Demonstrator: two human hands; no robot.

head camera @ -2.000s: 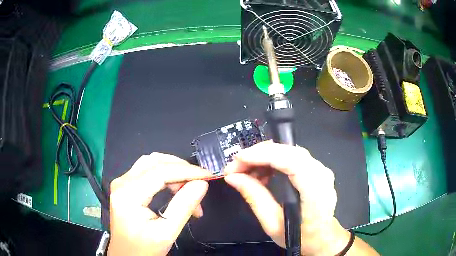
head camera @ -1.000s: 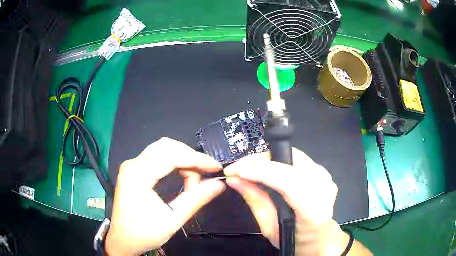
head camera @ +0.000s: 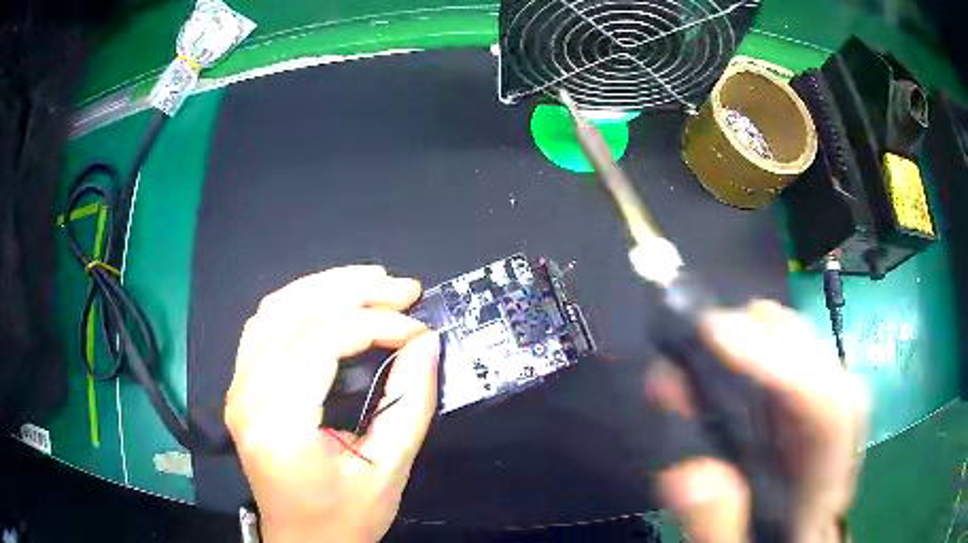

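The circuit board (head camera: 499, 339) lies on the black mat with its crowded black-and-white face up. My left hand (head camera: 340, 392) is at the board's left end, thumb and fingertips closed on a lead wire (head camera: 377, 387) whose end is hidden by the fingers. A thin red wire (head camera: 350, 445) shows at the palm. My right hand (head camera: 759, 414), blurred, holds the soldering iron (head camera: 690, 318) to the right of the board. The iron's barrel points up and left toward the fan, its tip away from the board.
A fan (head camera: 626, 48) with a green disc (head camera: 578, 138) stands at the back. A tan round pot (head camera: 752, 133) and the soldering station (head camera: 865, 159) are at the right. A coiled black cable (head camera: 101, 270) with a plastic-wrapped end (head camera: 202, 53) lies left of the mat (head camera: 318, 170).
My right hand has moved away from my left hand and the wires, to the right, and now grips the iron, which is tilted. More of the board's face shows. My left hand is at the board's left edge.
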